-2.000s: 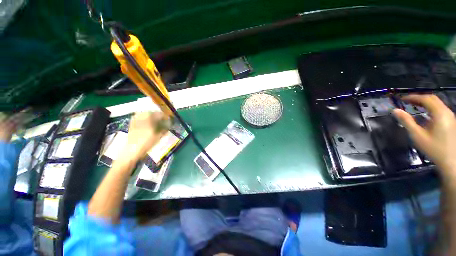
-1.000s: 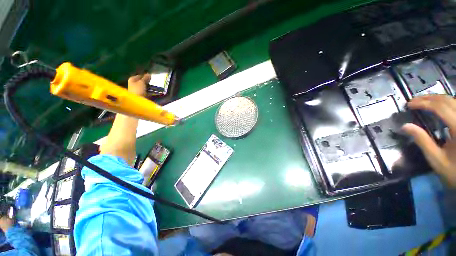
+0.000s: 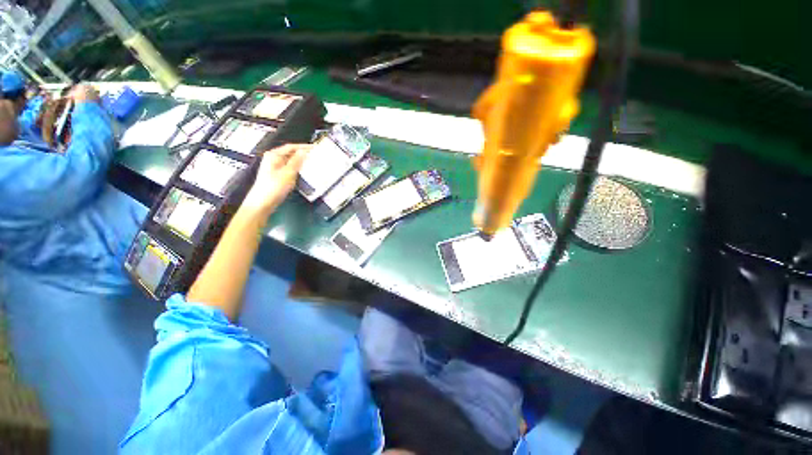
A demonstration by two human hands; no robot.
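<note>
My left hand [image 3: 281, 171] reaches to the left side of the bench, its fingertips at the left edge of a phone assembly [image 3: 326, 167]; whether they grip it is unclear. That phone overlaps other phones, one of them dark-edged [image 3: 405, 200]. A phone with a white middle [image 3: 490, 258] lies in front of my body, under the tip of the hanging yellow-orange electric screwdriver [image 3: 525, 115]. My right hand is out of the picture.
A black rack [image 3: 233, 182] holds a row of phones at left. The round screw dish [image 3: 605, 213] lies beyond the phone. A black blister tray [image 3: 757, 342] is at right. The screwdriver cable [image 3: 583, 178] crosses the view. Another person's blue sleeve [image 3: 89, 147] shows far left.
The view has swung left. My left hand has moved from the far side of the bench to the phones by the rack. My right hand, earlier over the blister tray, has left the view.
</note>
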